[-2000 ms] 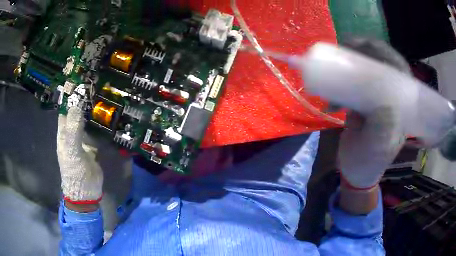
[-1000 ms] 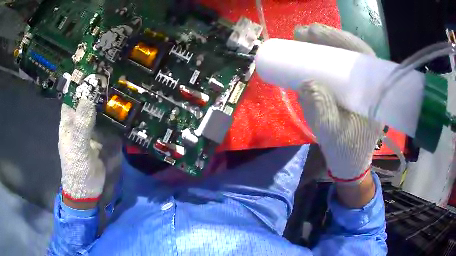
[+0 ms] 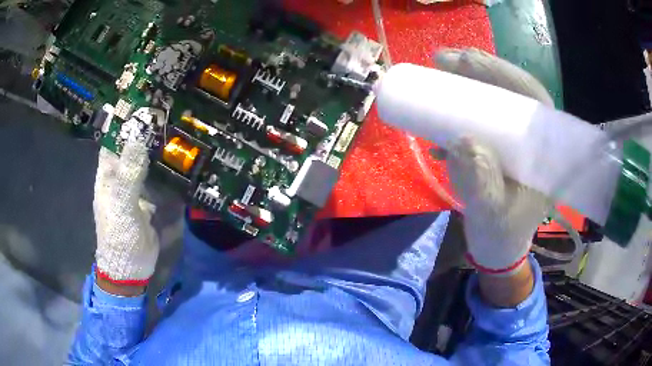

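Observation:
My gloved left hand [image 3: 127, 211] holds the green circuit board [image 3: 243, 168] by its lower left edge; its fingertips are at the white-coated coils [image 3: 136, 126]. The board is tilted, with two orange transformers, silver heat sinks and a grey block [image 3: 314, 182] at its right edge. My gloved right hand [image 3: 493, 161] is wrapped around the white dispensing syringe [image 3: 486, 118], thumb below and fingers above. The syringe's narrow end points left at the board's upper right edge, just below the white connector block [image 3: 357, 56]. Its dark green cap [image 3: 630, 193] is at the far right. The needle tip is hard to make out.
The red foam sheet [image 3: 400, 175] lies behind the board on the green bench top [image 3: 525, 43]. A clear air hose [image 3: 427, 168] runs over the foam. A black tote [image 3: 593, 314] with a ribbed surface is at the lower right.
The syringe has come left from over the foam to the board's right edge, and its cap end has lately tipped down. The board has shifted slightly right. My left hand still holds it.

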